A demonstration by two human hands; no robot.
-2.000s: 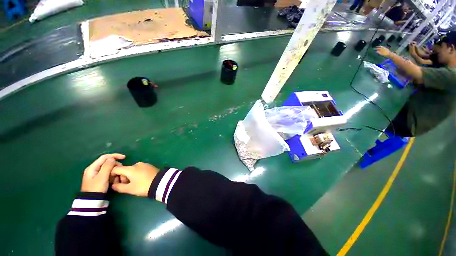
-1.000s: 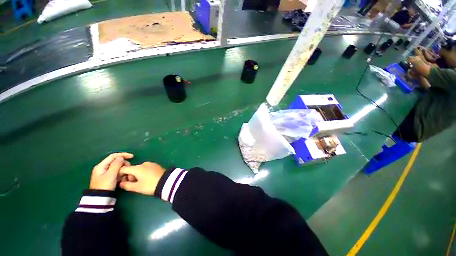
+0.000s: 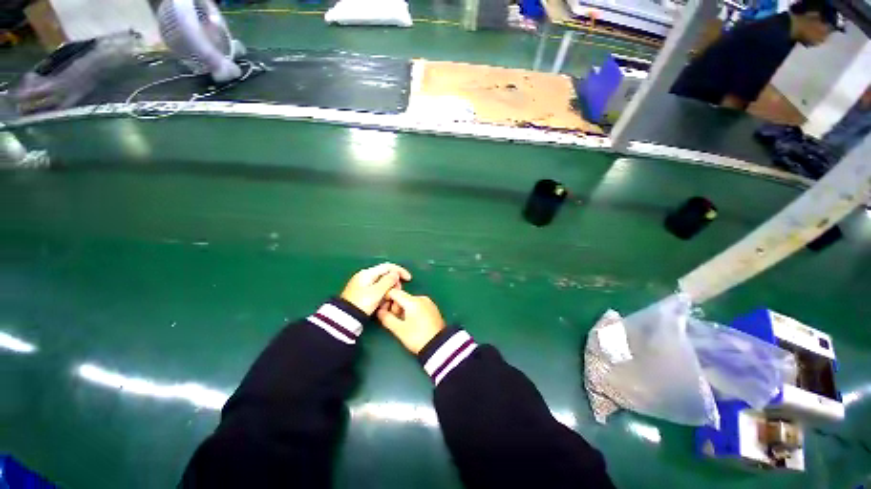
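My left hand (image 3: 378,288) and my right hand (image 3: 414,321) are together over the green belt (image 3: 191,287), fingertips touching, both cut by no edge. No object shows in them; what lies between the fingers is hidden. Beyond the hands, a black cylindrical housing (image 3: 545,202) with a yellow-green spot stands on the belt. A second black housing (image 3: 690,219) is to its right, looking tilted in the fisheye view. A third dark one (image 3: 823,238) is partly behind the pale post.
A clear bag (image 3: 659,358) of small pieces lies at right, against blue-and-white boxes (image 3: 807,358). A pale post (image 3: 774,234) slants behind them. Across the belt are a brown board (image 3: 501,95), a black mat (image 3: 334,81), a white fan (image 3: 196,38) and a person (image 3: 735,57) in dark clothes.
The view has turned left, so housings, bag and boxes sit farther right in the picture, and the fan now shows. My hands remain together. Between the earlier frames, the housings moved right along the belt.
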